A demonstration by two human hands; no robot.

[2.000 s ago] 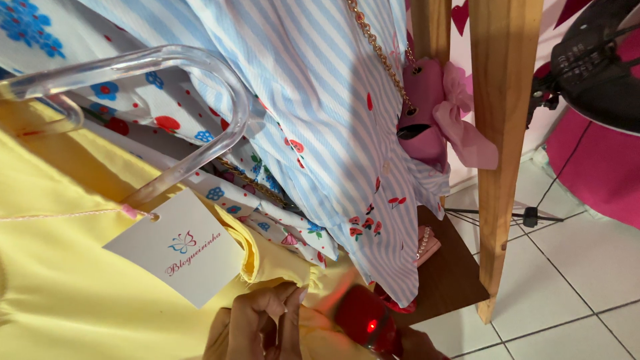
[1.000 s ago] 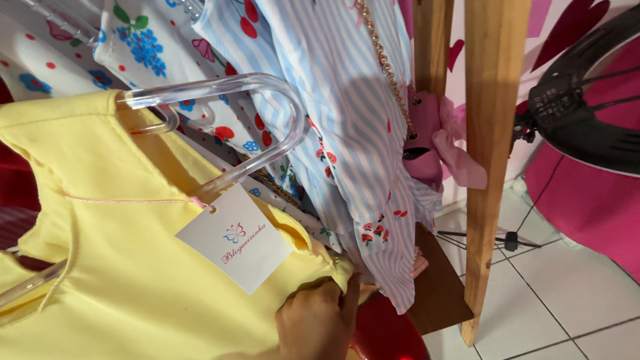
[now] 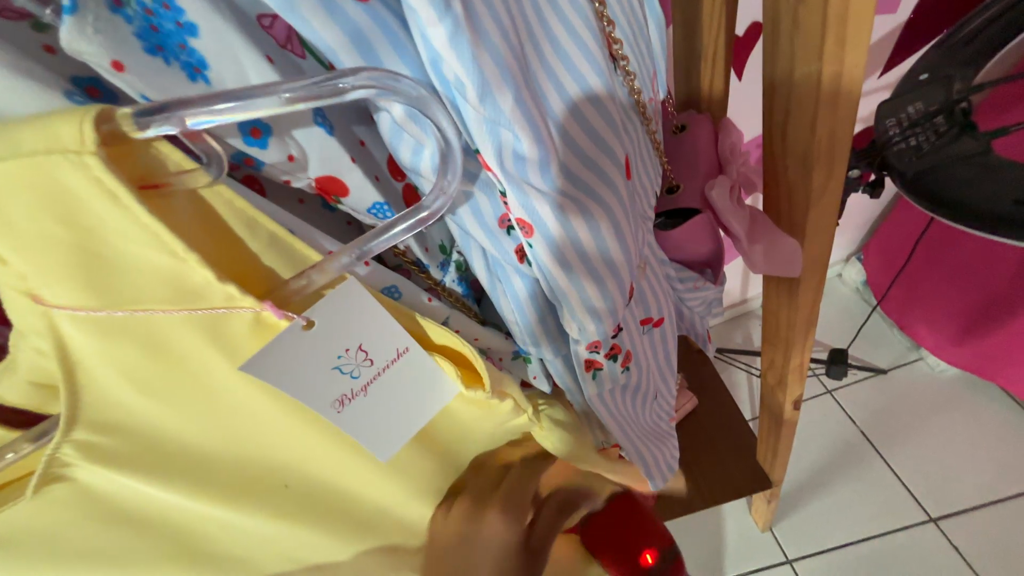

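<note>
A yellow fabric garment (image 3: 200, 416) spreads over the lower left on a clear plastic hanger (image 3: 448, 160). From it, on a pink cord, hangs a white square tag (image 3: 352, 368) bearing a butterfly and writing. At the bottom centre my left hand (image 3: 504, 504), slightly blurred, grips the garment's gathered edge. Just right of its fingers is a glossy red object (image 3: 632, 536) with a small lit red light; its kind is unclear. My right hand cannot be made out. Behind hang a blue-and-white striped garment (image 3: 560, 192) with red fruit prints and a white floral-print garment (image 3: 280, 136).
A wooden post (image 3: 808, 240) stands right of the clothes, beside a brown shelf (image 3: 720, 448). A pink bag (image 3: 696, 160) with a bow and gold chain hangs near it. A black ring-shaped fixture (image 3: 920, 152) and stand legs (image 3: 836, 364) are farther right, over white floor tiles.
The red object with its light shows beside my left hand, as two seconds ago; one second ago the light was not visible. My left hand remains at the yellow edge.
</note>
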